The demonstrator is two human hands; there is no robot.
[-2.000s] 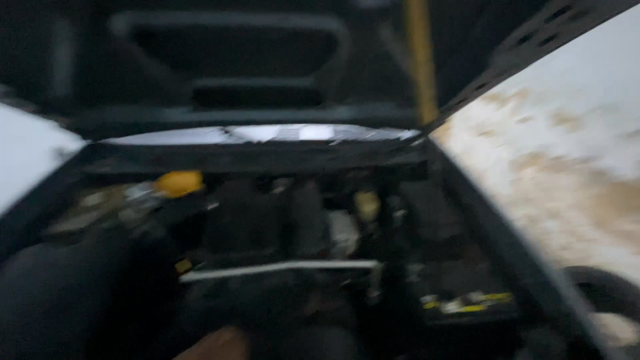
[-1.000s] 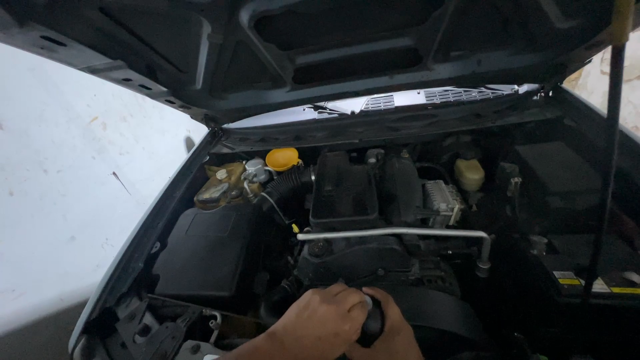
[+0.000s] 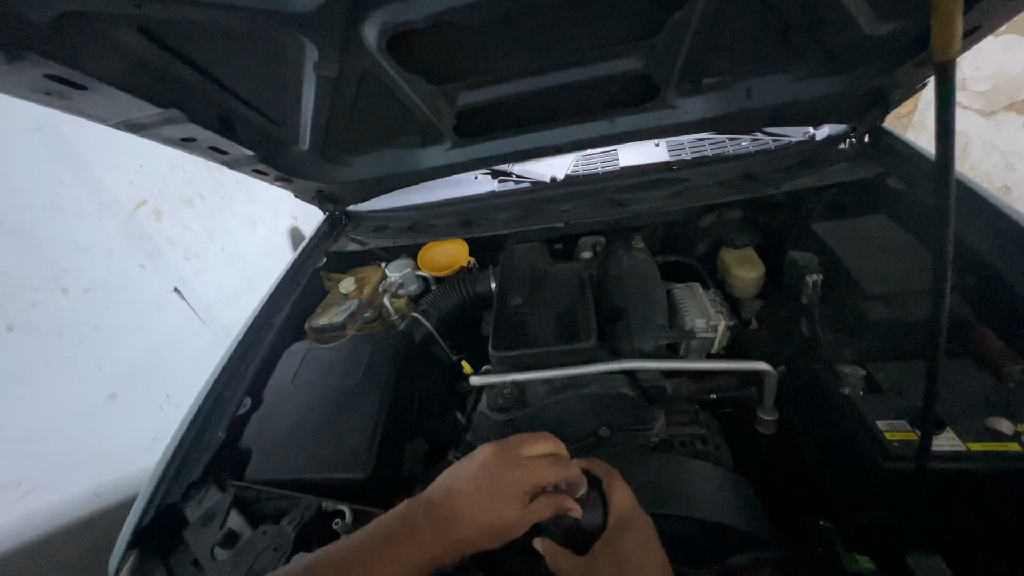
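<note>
Both my hands meet around a dark rounded object [image 3: 588, 512] at the bottom middle, over the front of a car's engine bay. My right hand [image 3: 612, 524] wraps its right side, with the thumb across its near face. From the left, my left hand [image 3: 508, 488] reaches over with bent fingers and thumb on its top; what the fingertips pinch there is hidden. Just beyond the hands lie the black engine cover [image 3: 544, 304] and a silver metal pipe [image 3: 624, 368]. A yellow funnel [image 3: 444, 258] stands at the back left of the bay.
The raised hood [image 3: 512, 104] hangs overhead, held by a prop rod [image 3: 940, 240] at right. A black box [image 3: 320, 408] sits left, with a translucent reservoir [image 3: 344, 304] behind it. At right are a battery [image 3: 904, 400] and a cream reservoir [image 3: 742, 272]. The fan shroud [image 3: 696, 496] curves beside my right hand.
Two seconds ago the blurred view showed only part of one hand at the bottom; one second ago both hands were at the dark object, as now. The view has turned.
</note>
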